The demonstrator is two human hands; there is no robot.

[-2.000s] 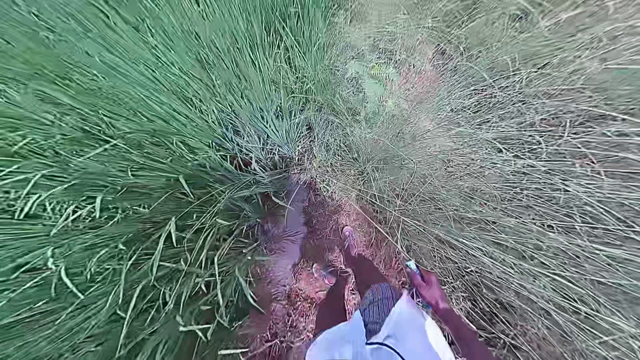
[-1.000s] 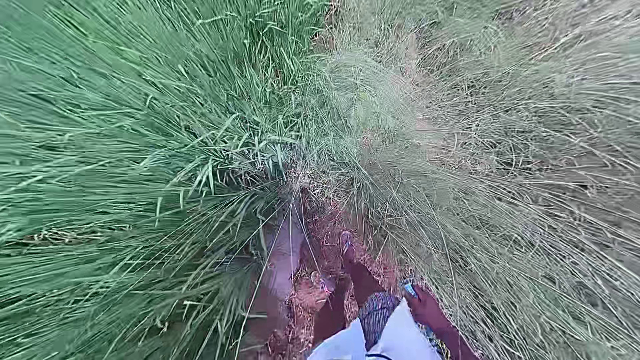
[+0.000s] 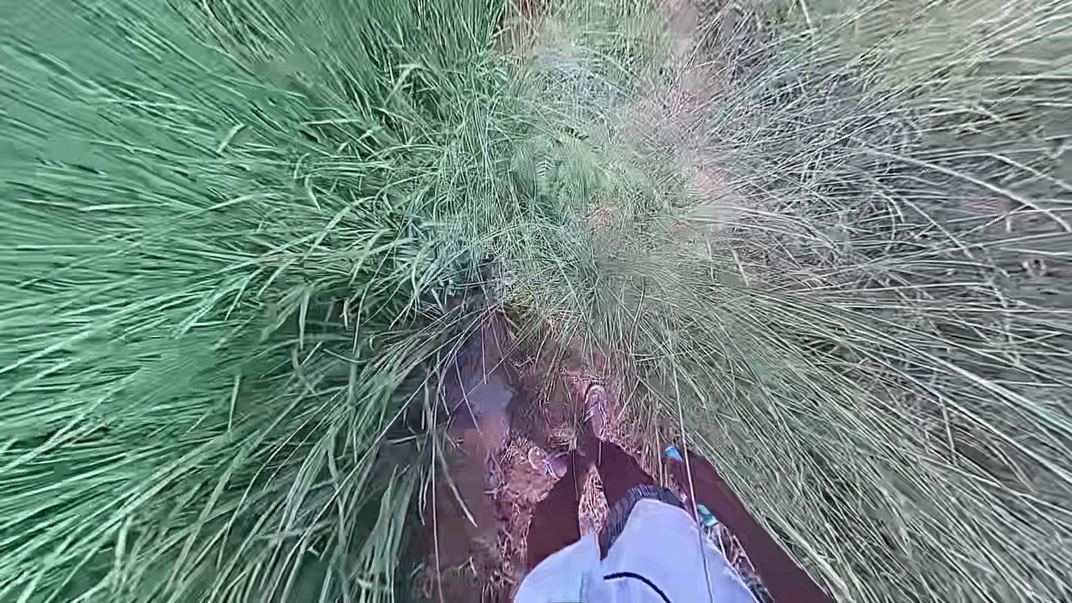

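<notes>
My right hand [image 3: 692,476], blurred and dark against the ground, is low right of centre beside the white shirt [image 3: 662,548]. It is closed around a small object with a light-blue end [image 3: 672,453]; what it is cannot be told. A second turquoise patch [image 3: 706,515] shows just below the hand, and a thin pale stalk passes in front. My left hand is out of view. Below the patterned shorts [image 3: 632,507], my legs reach down to two feet, one [image 3: 595,406] ahead of the other [image 3: 546,461].
Tall green grass-like plants [image 3: 251,276] crowd the left side. Thinner, drier grass [image 3: 879,335] leans across the right. Between them runs a narrow reddish earth path [image 3: 523,494], with a strip of shallow water or wet mud [image 3: 486,402] along its left.
The surrounding grass has shifted in view. My right hand remains low on the right beside the shirt, its light-blue-ended object still showing. Both feet remain in view on the path.
</notes>
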